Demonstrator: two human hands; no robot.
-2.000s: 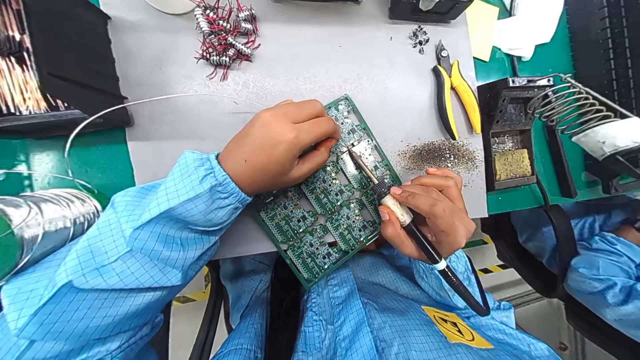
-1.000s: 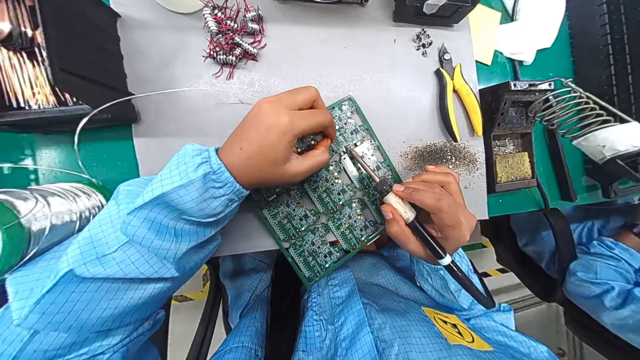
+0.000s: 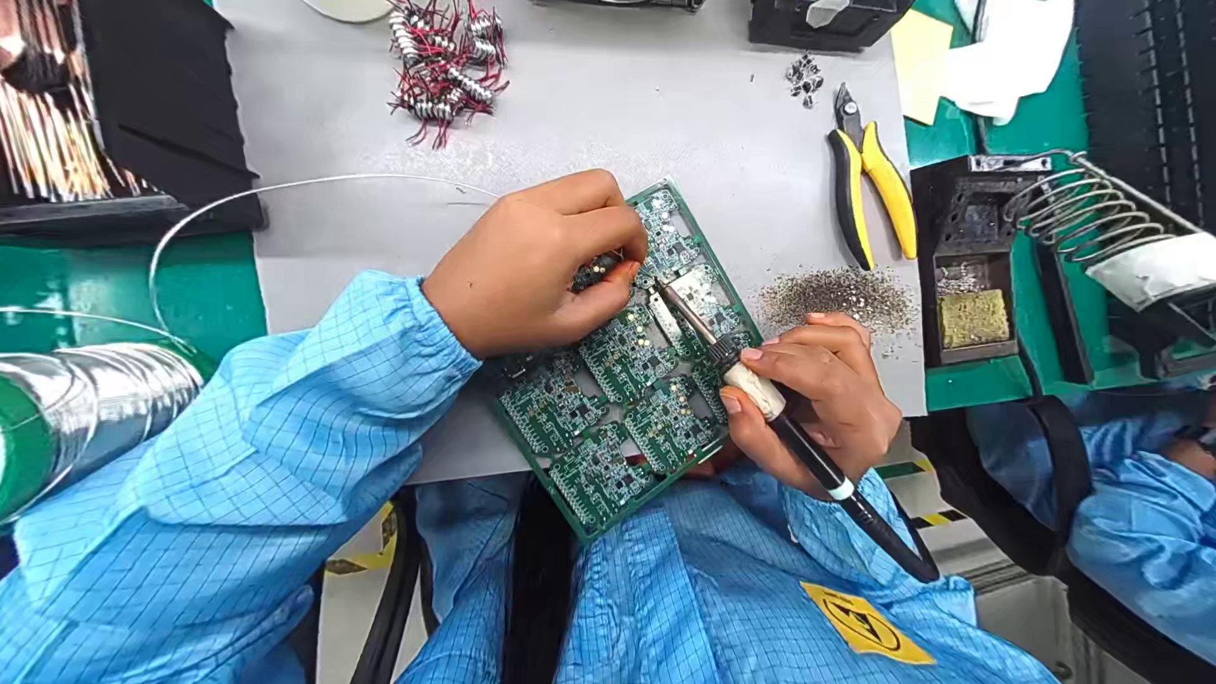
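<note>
A green panel of circuit boards [image 3: 622, 356] lies tilted at the front edge of the grey mat. My right hand [image 3: 822, 394] grips a soldering iron [image 3: 755, 387], its tip down at the panel's upper middle. Over the panel's upper left is my left hand [image 3: 551, 261], thumb and forefinger pinched close to the iron's tip. Solder wire [image 3: 313, 180] runs from the spool [image 3: 104, 408] at the left and passes behind my left hand; a thin bit shows at the fingertips. What lies beneath this hand is partly hidden.
Yellow-handled cutters [image 3: 872, 180] lie right of the panel, above a heap of small clippings [image 3: 836, 299]. Farther right stand a sponge tray [image 3: 977, 318] and a coiled iron holder [image 3: 1092, 214]. Coils with red leads [image 3: 446, 71] lie at the back. A co-worker's blue sleeve [image 3: 1145, 513] shows at right.
</note>
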